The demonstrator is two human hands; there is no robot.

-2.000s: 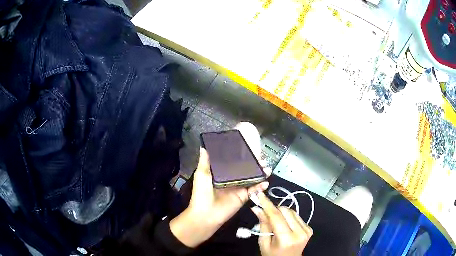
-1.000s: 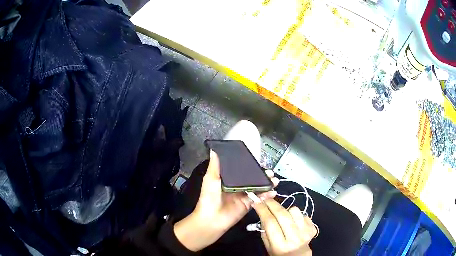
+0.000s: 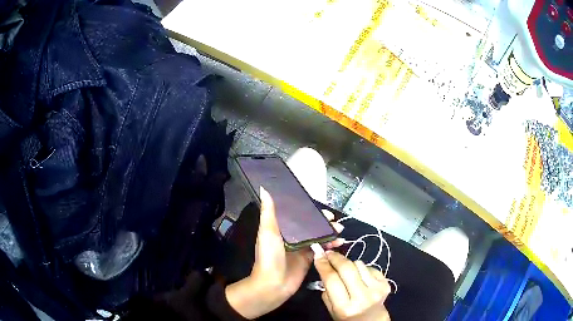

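Observation:
A dark-screened smartphone [image 3: 286,200] lies tilted in my left hand [image 3: 267,269], with the thumb on its left side and fingertips showing at its right lower edge. My right hand [image 3: 353,285] pinches the white plug of the charging cable [image 3: 379,251] at the phone's bottom end. Whether the plug is fully in the port cannot be told. The thin cable loops over my dark-clothed lap on the right, and part of it is hidden behind my right hand.
A heap of dark denim [image 3: 113,144] fills the left. The yellow-edged white bench [image 3: 301,47] runs diagonally, bearing a small bottle [image 3: 516,78], silver pieces [image 3: 556,160] and the machine head [image 3: 524,31]. A blue bin [image 3: 502,285] stands below right.
The phone's upper end has swung up and left, and its screen faces the camera more. Both hands have shifted slightly, with my right hand still on the cable plug.

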